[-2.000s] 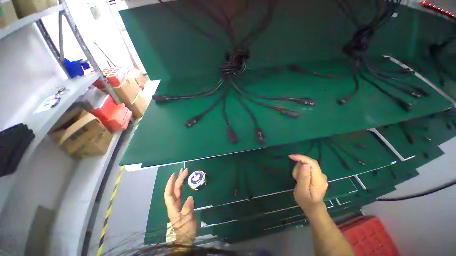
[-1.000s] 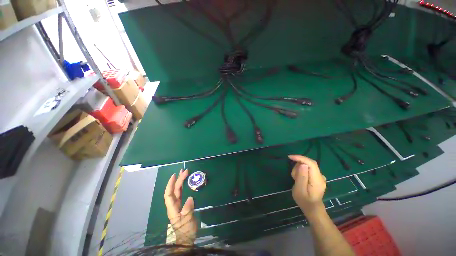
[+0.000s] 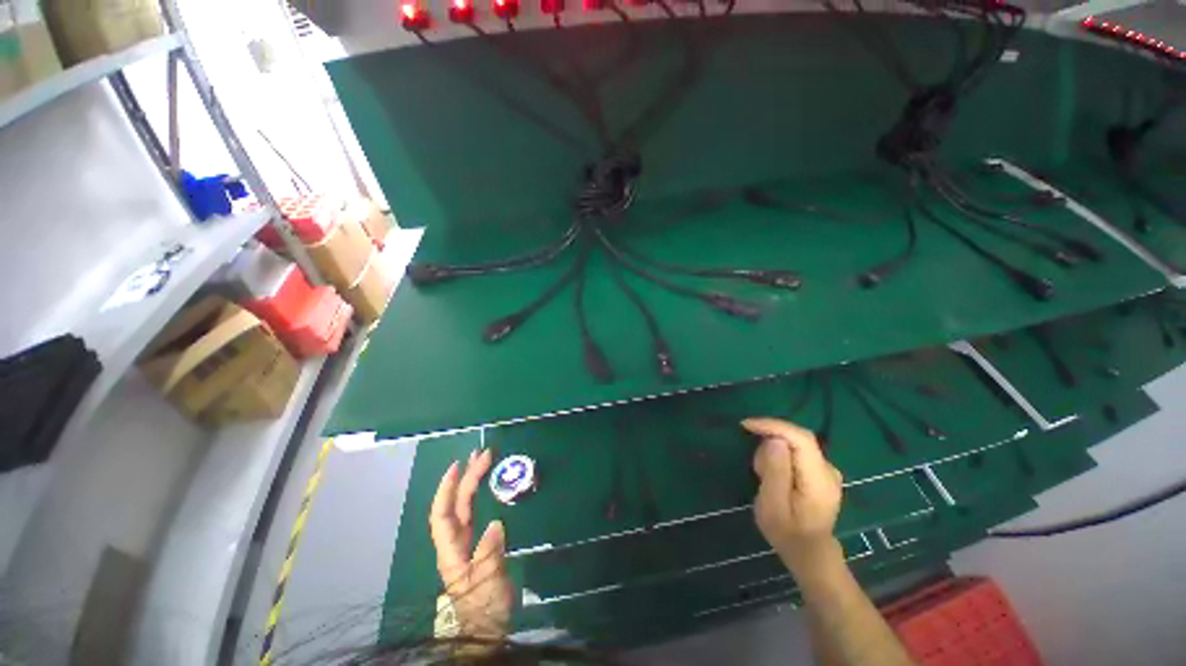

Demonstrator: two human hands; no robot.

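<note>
A small round display unit [image 3: 513, 479] with a pale rim and a lit blue-white face is at the left end of the lower green shelf [image 3: 572, 514]. My left hand [image 3: 471, 553] is just left of it, fingers apart and pointing up; I see no clear contact with the unit. My right hand [image 3: 796, 488] is over the lower shelf farther right, fingers curled with the thumb side up. Whether it holds something small is hidden. Black multi-head power leads [image 3: 606, 189] fan out over the upper green shelf [image 3: 520, 390].
More leads [image 3: 921, 128] hang to the right. Red indicator lights [image 3: 506, 8] line the top edge. Grey shelving [image 3: 195, 247] at left holds a black stack [image 3: 42, 397], papers and an open carton [image 3: 228, 364]. A red crate [image 3: 962, 625] is at lower right.
The view has tilted up slightly, bringing the upper edge's red lights into sight. The right hand looks slightly more curled. The left hand and the unit keep nearly the same relation.
</note>
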